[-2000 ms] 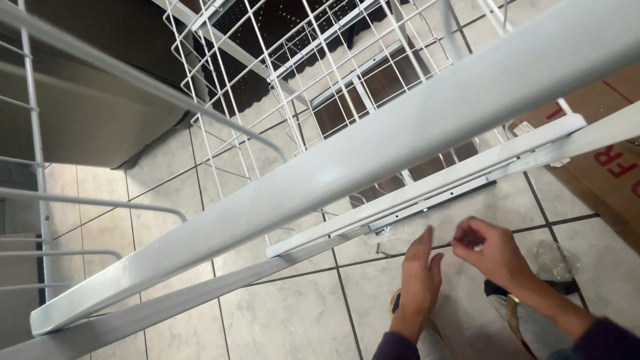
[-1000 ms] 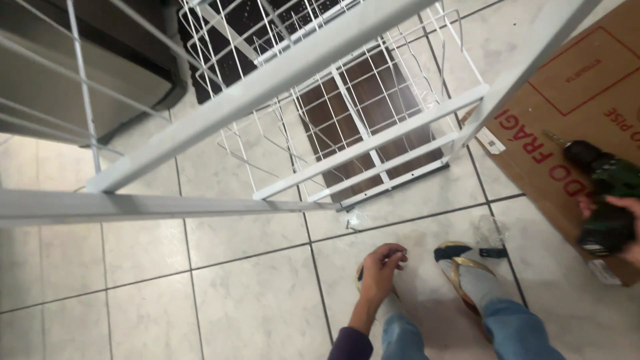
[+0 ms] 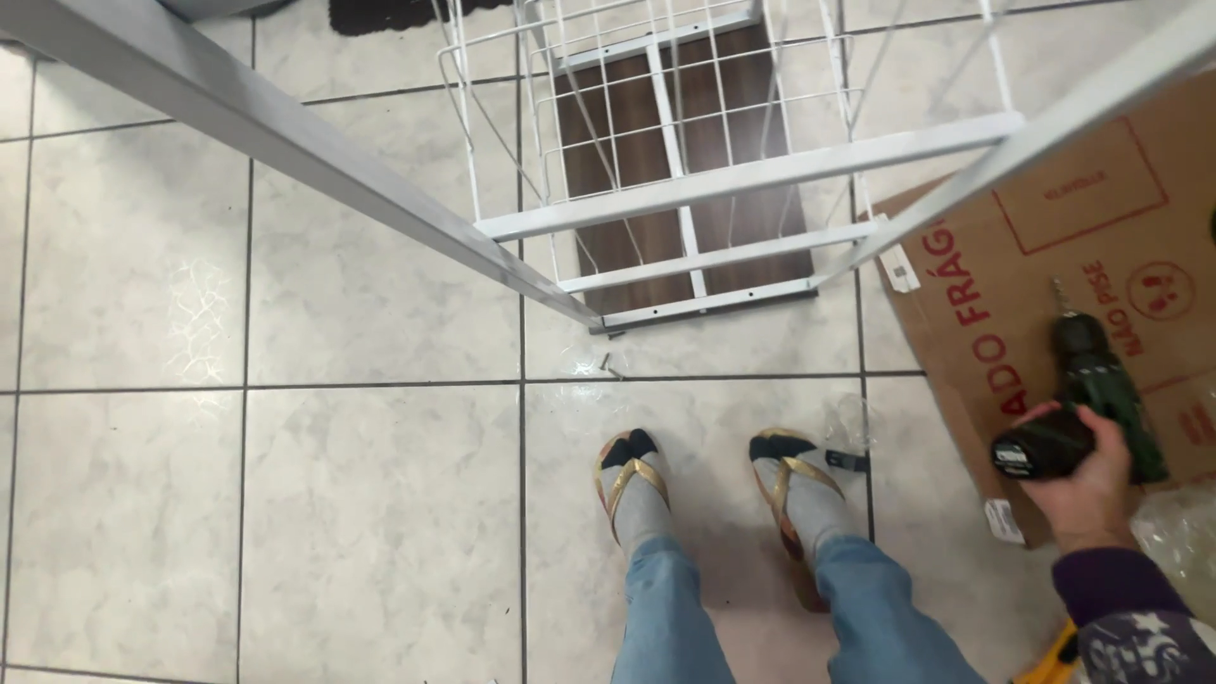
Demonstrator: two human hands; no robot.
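My right hand (image 3: pixel 1092 484) is at the right, closed around a dark green and black cordless drill (image 3: pixel 1102 389) with a bit in its chuck. The drill is over a flattened cardboard box (image 3: pixel 1073 218). My left hand is out of view. Ahead stands a white metal frame (image 3: pixel 741 190) with wire baskets (image 3: pixel 684 104) and a dark brown wood-look panel (image 3: pixel 741 228) at its foot. A few screws (image 3: pixel 606 362) lie on the tiles just in front of the frame.
My feet in flip-flops (image 3: pixel 632 480) are on the tiled floor (image 3: pixel 380 513). Clear plastic (image 3: pixel 850 418) and a small black piece (image 3: pixel 847 461) lie near the right foot. A yellow object (image 3: pixel 1050 655) shows at the bottom right. A dark mat (image 3: pixel 380 14) is at the top.
Two seconds ago both hands were low before the frame, with no drill in view. My right hand has since taken hold of the drill; my left hand has left the view. The view has shifted.
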